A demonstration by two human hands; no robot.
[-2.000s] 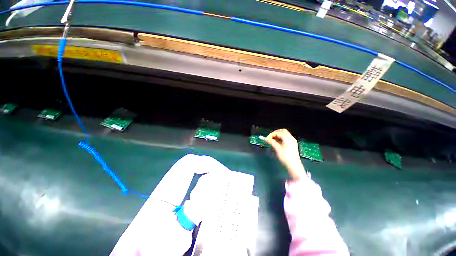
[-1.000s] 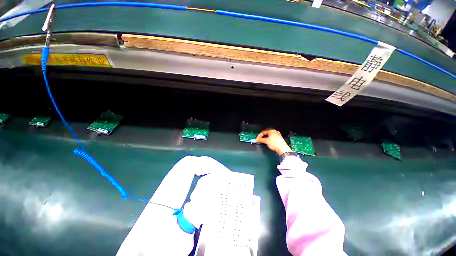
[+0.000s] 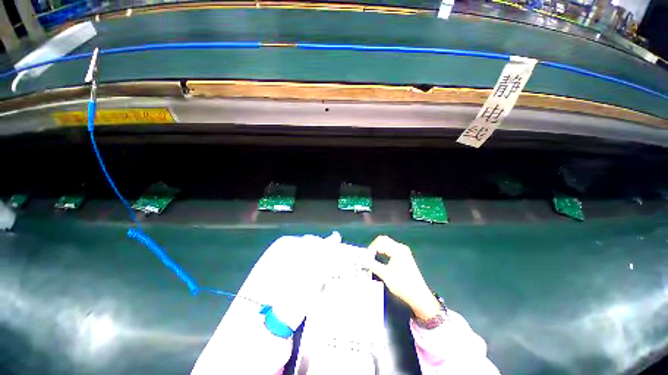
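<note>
My left hand [image 3: 307, 260], overexposed to white, holds the white label sheet [image 3: 344, 315] with rows of small dark marks over the green bench. Its fingers blend into the sheet. A blue wrist strap [image 3: 277, 321] is on my left wrist. My right hand [image 3: 388, 264] is at the sheet's upper right edge, thumb and forefinger close together; whether they hold a label cannot be made out. Several green circuit boards lie in a row on the dark conveyor, among them one [image 3: 355, 198] with a white piece along its near edge and one [image 3: 428, 208] without.
A coiled blue cord [image 3: 165, 260] runs from the strap up to a clip [image 3: 91, 66] on the blue grounding line [image 3: 183, 45]. A paper tag [image 3: 498, 102] hangs at the right. A metal rail with a yellow label [image 3: 113, 116] borders the conveyor.
My right hand has left the board on the conveyor and come back to the sheet. A white piece now shows along that board's near edge. The view has shifted and levelled.
</note>
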